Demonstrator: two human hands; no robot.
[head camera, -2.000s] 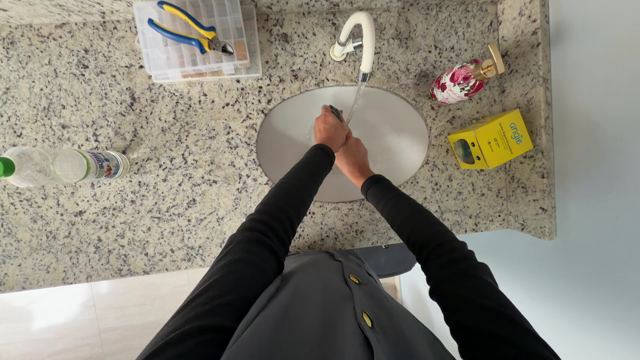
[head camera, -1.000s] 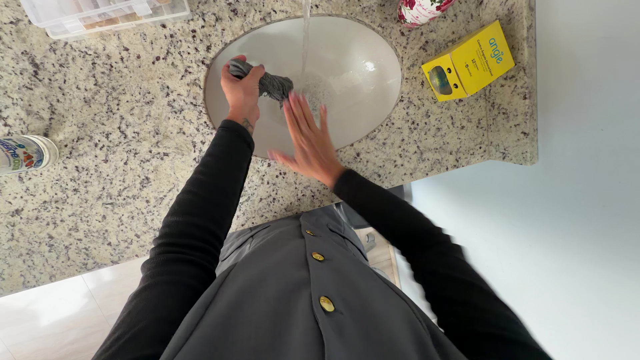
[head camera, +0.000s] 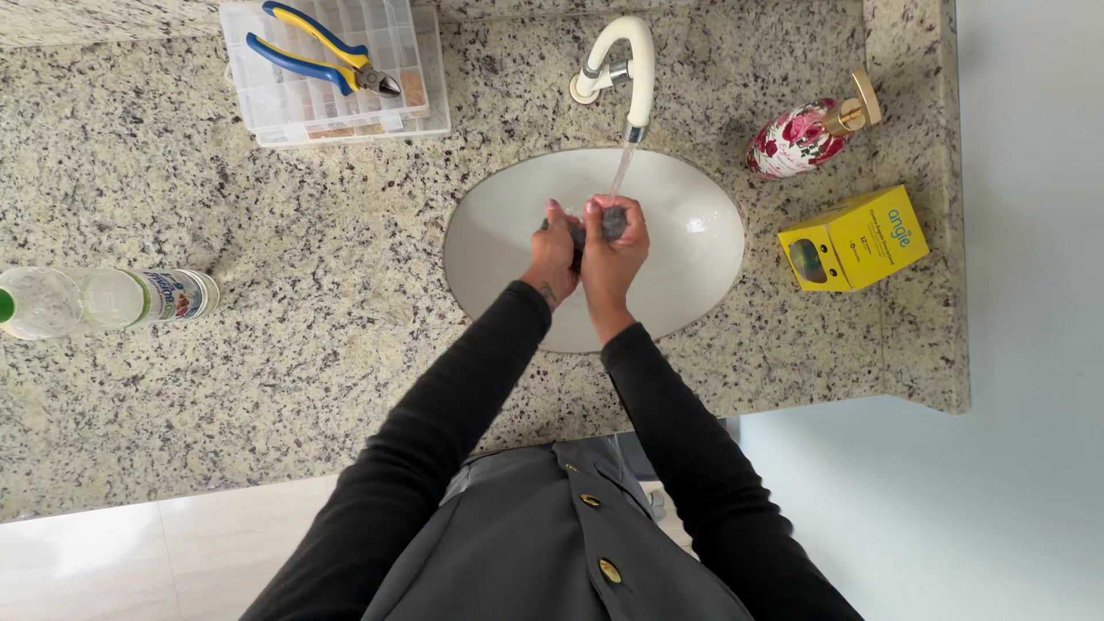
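Observation:
A wet grey cloth (head camera: 614, 223) is bunched between my two hands over the white oval sink (head camera: 690, 285). My left hand (head camera: 555, 259) grips its left part, and my right hand (head camera: 615, 254) is closed around its right end, with the thumb on top. The two hands are close together, so part of the cloth is hidden between them. From the cream curved faucet (head camera: 642, 78) a stream of water runs down to my right hand and the cloth.
Diagonal cutting pliers (head camera: 345, 65) with blue and yellow handles lie on clear plastic compartment boxes (head camera: 259, 103) at the back left. A clear plastic bottle (head camera: 108, 300) lies at the left. Right of the sink are a floral pump bottle (head camera: 798, 138) and a yellow box (head camera: 880, 241) on the granite countertop (head camera: 345, 362).
My right hand was open beside the cloth one second ago and now grips it. Both hands are closer together, under the water stream. The view has shifted.

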